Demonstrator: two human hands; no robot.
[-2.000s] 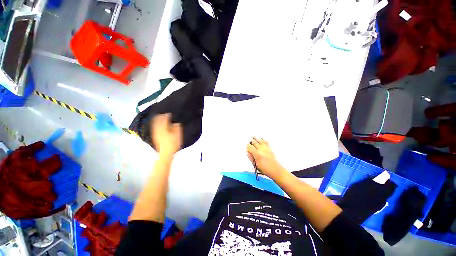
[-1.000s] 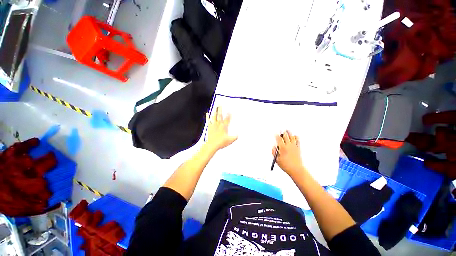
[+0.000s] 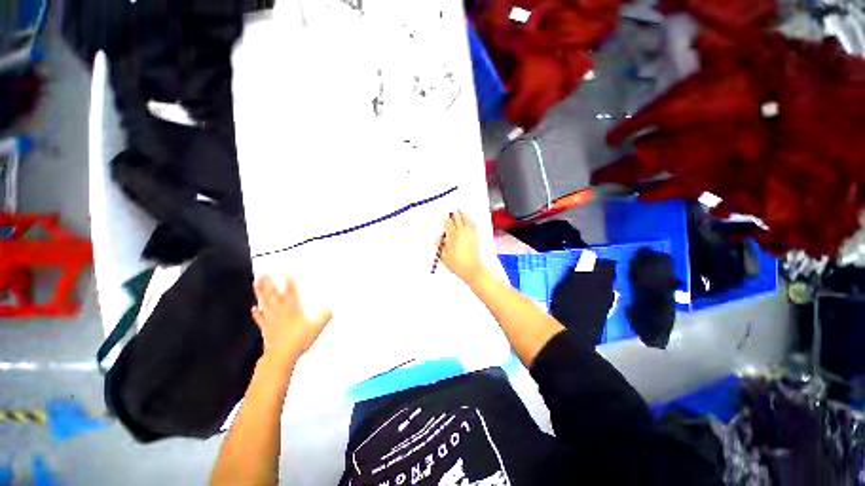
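A white pattern sheet (image 3: 379,294) lies on the white table in front of me and blends into it. A thin strip of the black cut panel (image 3: 365,225) shows along its far edge. My left hand (image 3: 285,321) lies spread on the sheet's left part, with nothing seen in it. My right hand (image 3: 460,247) is at the sheet's right part near the black strip. It holds a thin dark marking pen (image 3: 438,256). The rest of the panel is hidden under the sheet.
Black garment pieces (image 3: 190,351) hang at the table's left edge. The sewing machine area (image 3: 417,85) is overexposed at the far end. A blue crate (image 3: 536,275) with black pieces stands right of the table. Dark red garments (image 3: 740,123) lie farther right. A red stool (image 3: 43,266) is at far left.
The view has turned to the right, so the table appears farther left and tilted. Since the oldest frame, my left hand has come from the black pieces onto the sheet. My right hand has moved nearer the strip.
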